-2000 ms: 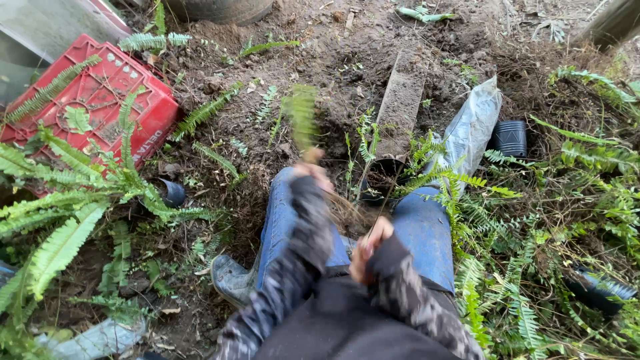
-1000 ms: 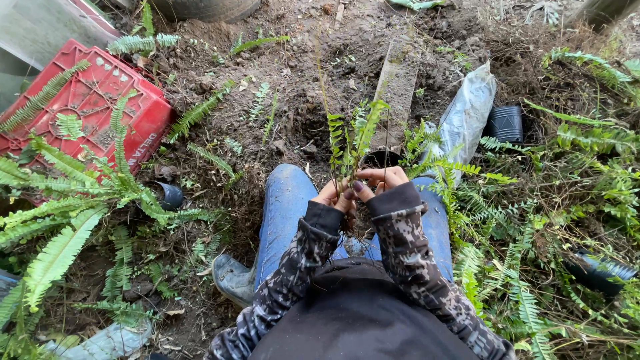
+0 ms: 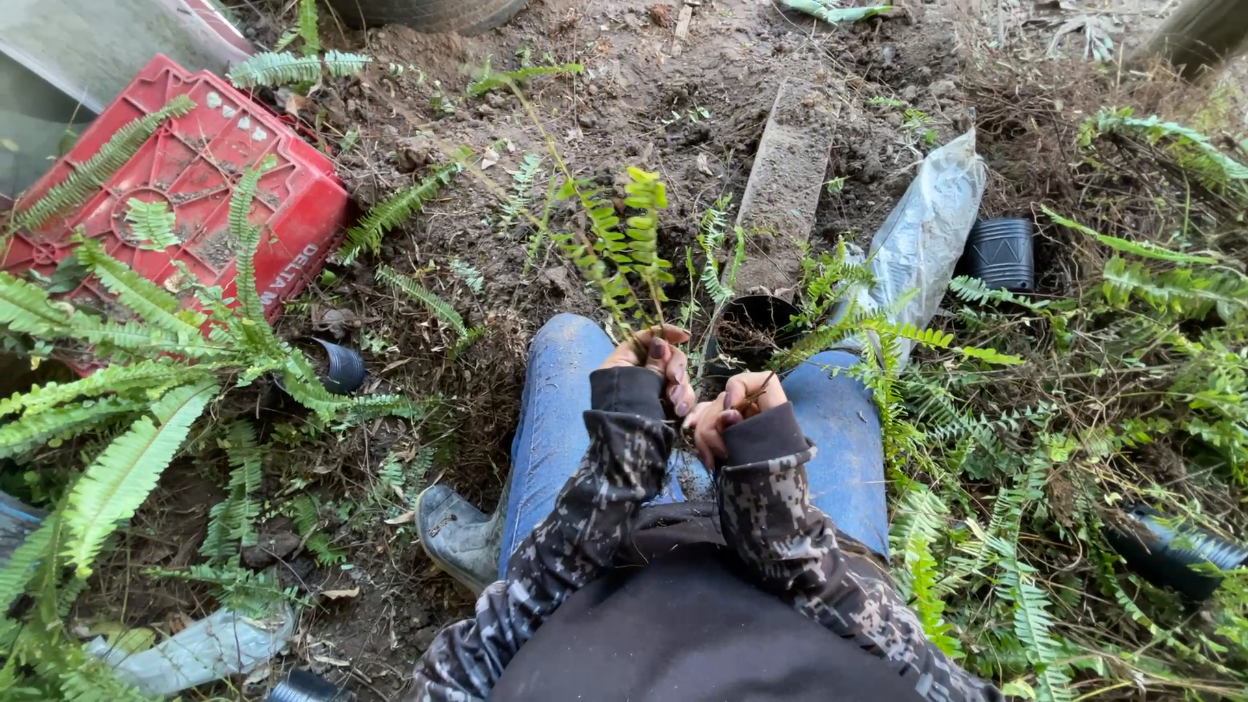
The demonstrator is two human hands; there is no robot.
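My left hand [image 3: 651,363] pinches the stems of a few small fern fronds [image 3: 624,239], which stand up and lean away from me. Close beside it on the right, my right hand [image 3: 731,414] is closed on a thin brown stem or root [image 3: 763,388]. Both hands are above my lap, between my knees. Just beyond my right hand stands a black plastic plant pot [image 3: 753,327], its inside dark and partly visible. What lies between the two hands' fingertips is too small to tell.
An upturned red plastic crate [image 3: 210,185] lies at the left among ferns. A soil-covered board [image 3: 788,185], a clear plastic bag [image 3: 926,244] and a black pot [image 3: 1000,253] lie ahead to the right. Another black pot [image 3: 338,367] is left of my knee. A tyre [image 3: 429,10] sits at the top.
My hands, together at the fern stems one second ago, are now slightly apart. The right one has moved lower and holds a thin stem; the fronds stay with the left.
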